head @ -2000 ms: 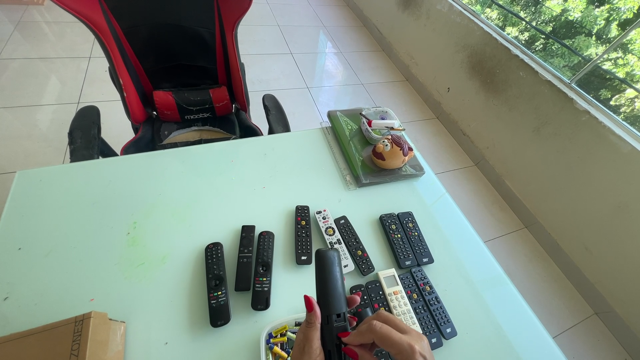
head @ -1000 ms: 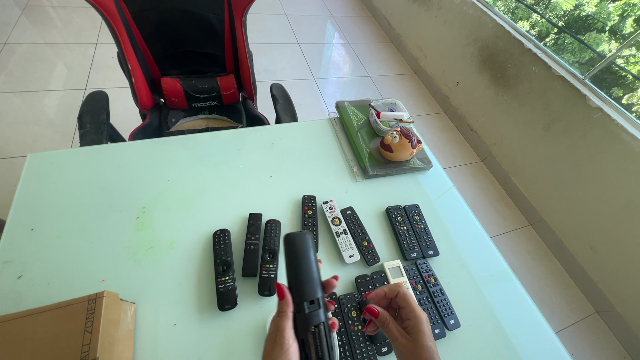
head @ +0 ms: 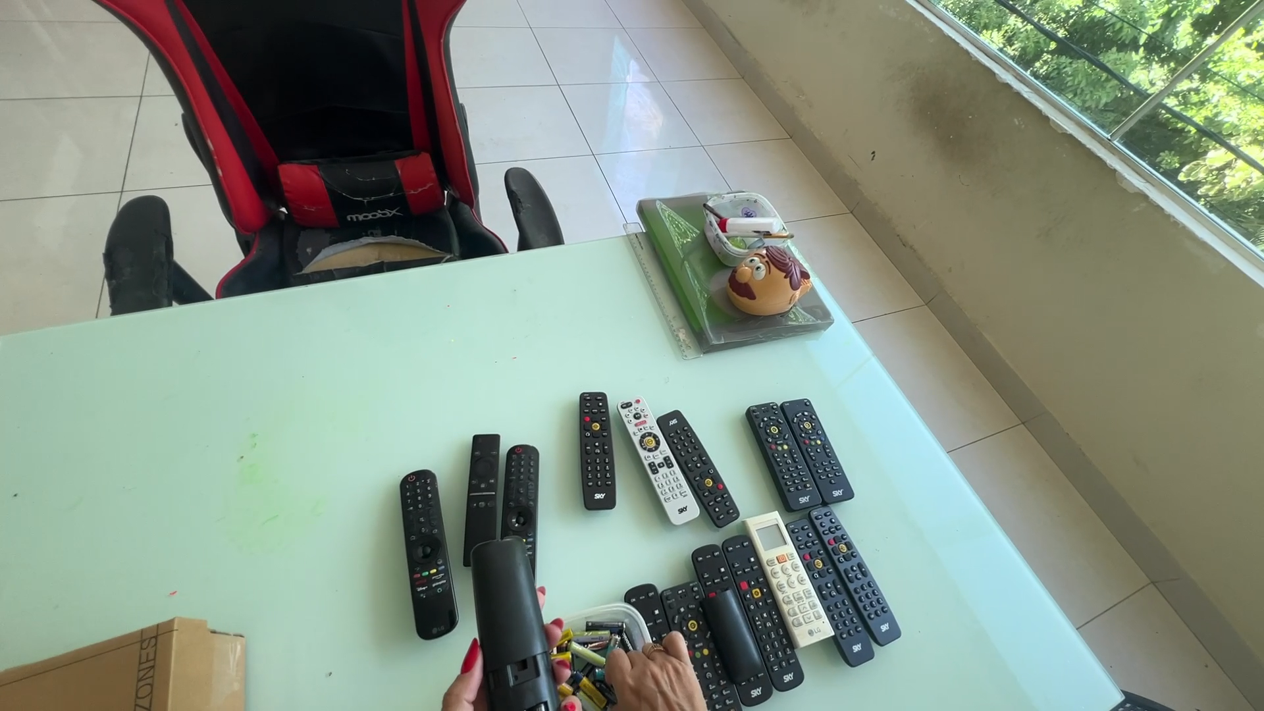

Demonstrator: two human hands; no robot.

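My left hand point(head: 468, 686) holds a black remote control point(head: 509, 617), its back side up and its lower end cut off by the frame edge. Just right of it, my right hand point(head: 656, 679) reaches into a white plastic container point(head: 640, 624) of loose batteries point(head: 591, 652); its fingertips are partly hidden, so whether they pinch a battery cannot be told. A black battery cover point(head: 733, 632) rests on the black remotes point(head: 760, 612) beside that hand. A cream air-conditioner remote point(head: 790, 578) lies among them.
More black remotes point(head: 429, 553) and a white remote point(head: 659, 461) lie across the glass table point(head: 296, 415). A cardboard box point(head: 128, 667) is at lower left. A green case point(head: 681, 267) bearing a small dish and a face-shaped figurine stands at the far corner. A gaming chair point(head: 365, 197) is beyond.
My right hand has moved from beside the held remote to the battery container. The held remote has shifted left over the table, with my left hand still around it.
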